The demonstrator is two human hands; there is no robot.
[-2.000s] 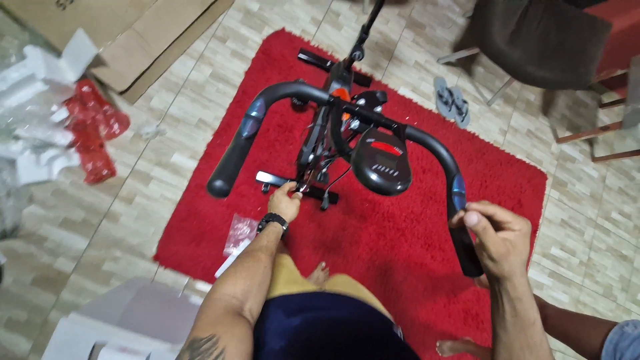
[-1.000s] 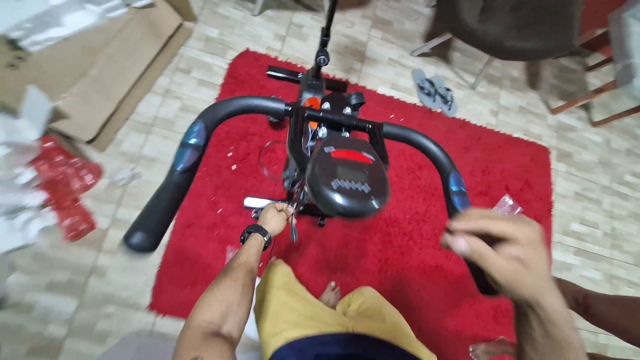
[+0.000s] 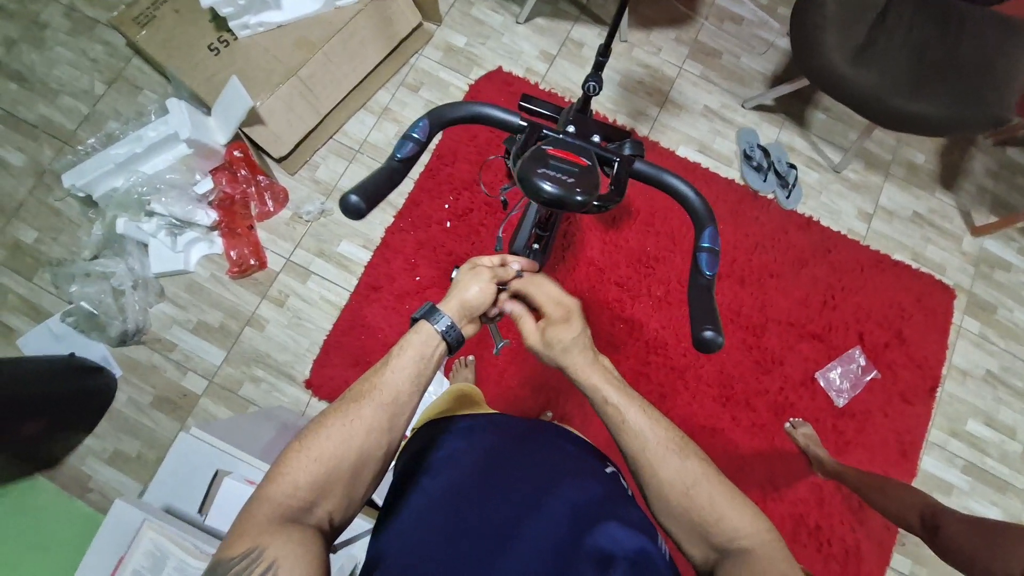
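My left hand (image 3: 478, 290), with a black watch on the wrist, holds a metal wrench (image 3: 499, 341) whose flared end sticks out below the fingers. My right hand (image 3: 552, 316) is against the left one, its fingers bent and blurred around a small dark part; whether they grip it is unclear. Just beyond both hands stands an exercise bike, with its black curved handlebar (image 3: 669, 179) and a round-edged black console (image 3: 558, 178) at the middle. Thin cables (image 3: 502, 228) hang loose at the left of the frame post.
The bike stands on a red shaggy rug (image 3: 640, 304). Cardboard (image 3: 344, 76), white foam (image 3: 152, 152) and plastic wrap lie at the left. Flip-flops (image 3: 768, 170) and a dark chair (image 3: 904, 64) are at the upper right. Another person's leg (image 3: 880, 492) reaches in from the right.
My right hand has let go of the right handlebar grip and come over to my left hand. The wrench end now shows below the left hand. The view has shifted.
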